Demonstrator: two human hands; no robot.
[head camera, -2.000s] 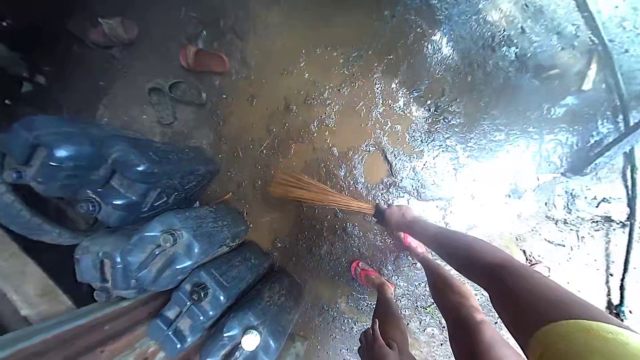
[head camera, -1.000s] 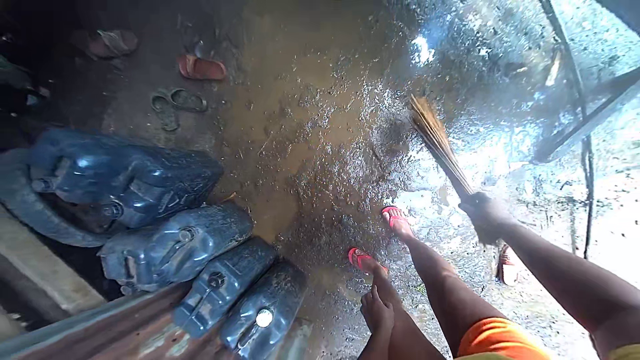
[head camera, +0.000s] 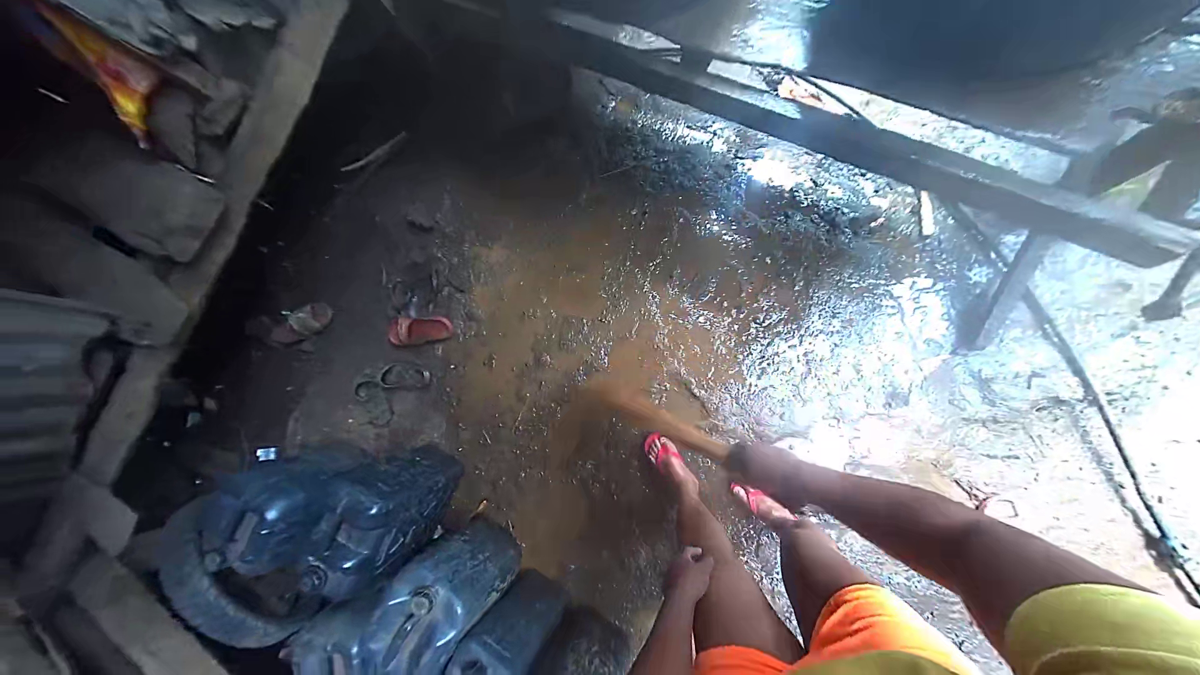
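My right hand (head camera: 755, 469) is closed around the bound end of a broom of thin brown sticks (head camera: 661, 417). The broom's blurred tips point left, low over or on the muddy wet ground (head camera: 553, 328). My left hand (head camera: 691, 567) rests by my left leg, its fingers curled, with no tool visible in it. Both feet wear red flip-flops (head camera: 662, 450) just below the broom.
Several dark blue plastic jerrycans (head camera: 422, 600) and a tire (head camera: 220, 614) stand at lower left. Loose footwear, including a red sandal (head camera: 420, 330), lies above them. A wooden beam (head camera: 872, 150) crosses the upper right, with a dark cord (head camera: 1078, 366) below it.
The broom swung from pointing left to up and away on the right, and now points left again near my feet. The view has shifted, showing more of the beam and the left wall.
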